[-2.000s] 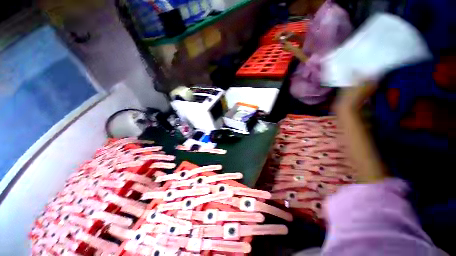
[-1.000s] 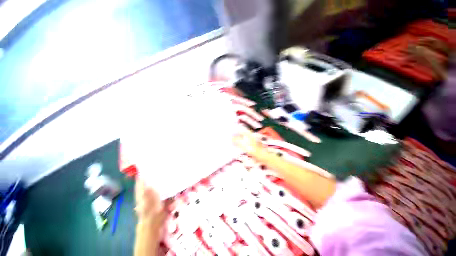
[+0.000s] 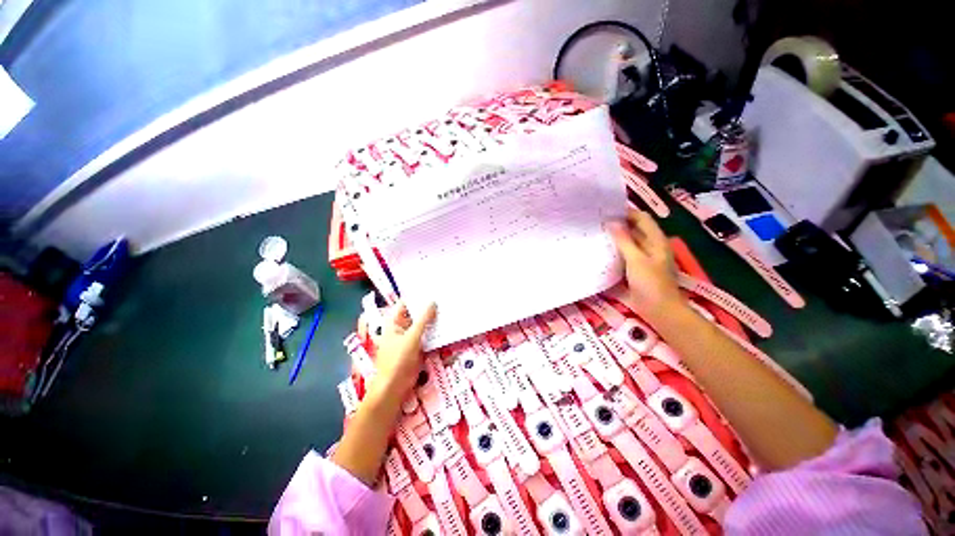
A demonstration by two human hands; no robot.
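A white printed form (image 3: pixel 503 236) with a heading and table lines is held tilted over the trays of pale pink smartwatches (image 3: pixel 545 429). My left hand (image 3: pixel 401 351) grips its lower left corner, thumb on top. My right hand (image 3: pixel 641 257) grips its right edge. The near watches lie in rows on a red tray, cases with dark round spots, straps stretched out. A second group of watches (image 3: pixel 445 136) on stacked red trays (image 3: pixel 340 246) lies behind the form, partly hidden by it.
On the green bench (image 3: pixel 157 356) at left are a small translucent bottle (image 3: pixel 288 288), a blue pen (image 3: pixel 306 345) and a small tool (image 3: pixel 274 340). At right are a tape dispenser (image 3: pixel 827 136), a loose watch (image 3: pixel 733 236), black items and a small box. A black hoop (image 3: pixel 602 63) stands behind.
The paper, first raised at the right in my right hand, came over the watch trays by one second ago. Now both hands hold it steadier, its print visible. The view has turned left and down.
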